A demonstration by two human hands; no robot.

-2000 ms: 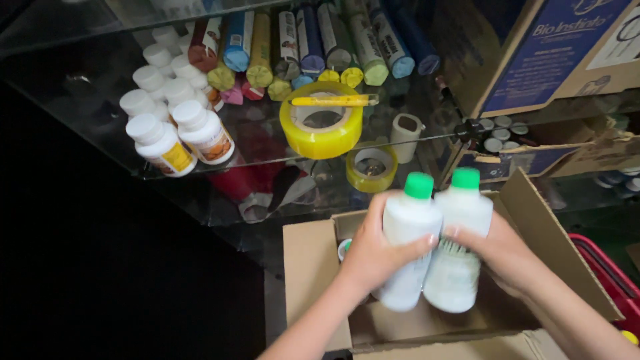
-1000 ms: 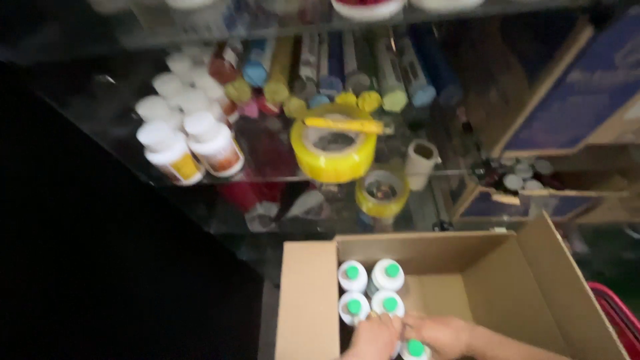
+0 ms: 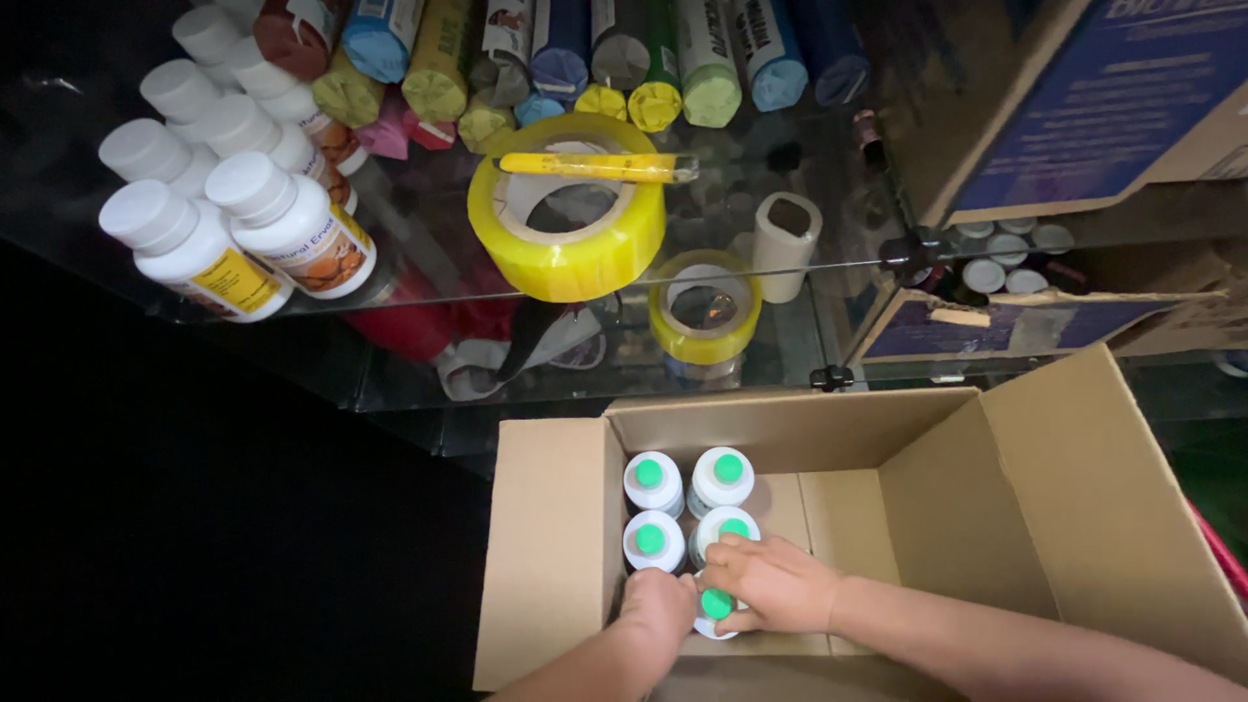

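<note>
An open cardboard box [image 3: 546, 546] holds several white bottles with green caps, upright at its left side. My right hand [image 3: 775, 585] has its fingers around the top of the front bottle [image 3: 717, 606], with its fingertips also close to the cap of the bottle behind it [image 3: 729, 526]. Beside it on the left, my left hand [image 3: 658, 609] is bent down at the box's front left corner; what lies under its fingers is hidden. Two more bottles stand at the back, one at the left [image 3: 651, 483] and one right of it [image 3: 723, 478].
Above the box, a glass shelf [image 3: 429, 297] carries white pill bottles [image 3: 302, 234], wrapped rolls [image 3: 595, 49] and a yellow tape roll [image 3: 565, 263] with a yellow cutter [image 3: 595, 167] on top. A smaller tape roll [image 3: 704, 341] sits lower. Printed cartons [image 3: 1102, 117] stand at the right.
Two seconds ago my hands held two green-capped bottles above the box; now both hands are down inside it among the bottles. Since one second ago they have moved little.
</note>
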